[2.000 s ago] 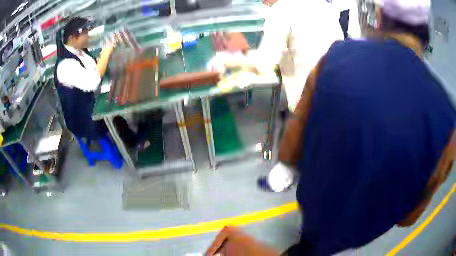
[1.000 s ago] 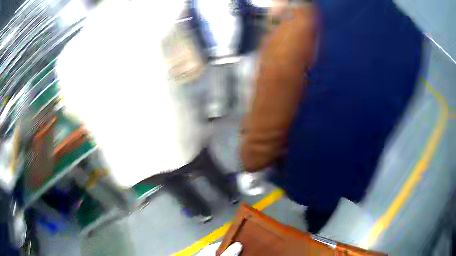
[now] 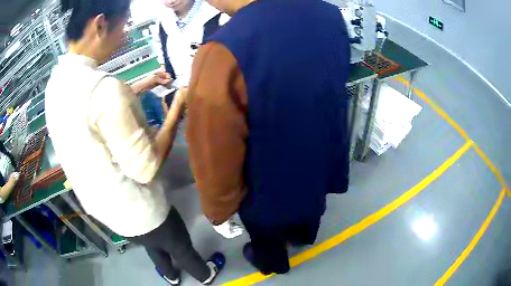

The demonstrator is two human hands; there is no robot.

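Observation:
Neither of my hands is in the picture, and no tray shows close to me. Nearest in front of me stands a person in a dark blue vest with brown sleeves (image 3: 286, 106), back turned. A white glove (image 3: 228, 228) shows at the end of that person's left sleeve. To the left a person in a cream top (image 3: 106, 134) faces right, both hands raised near something pale, too small to tell.
A third person in white and dark (image 3: 187, 33) stands behind them. Brown trays (image 3: 28, 173) lie on a green bench at the left. A green-topped table (image 3: 406, 60) at the right holds an orange-brown tray (image 3: 382, 62); white stacked items (image 3: 386, 120) are below. Yellow lines (image 3: 386, 209) cross the grey floor.
The view has swung right and up. The brown tray and the white-gloved fingers at the bottom edge are out of the picture. The picture is sharper.

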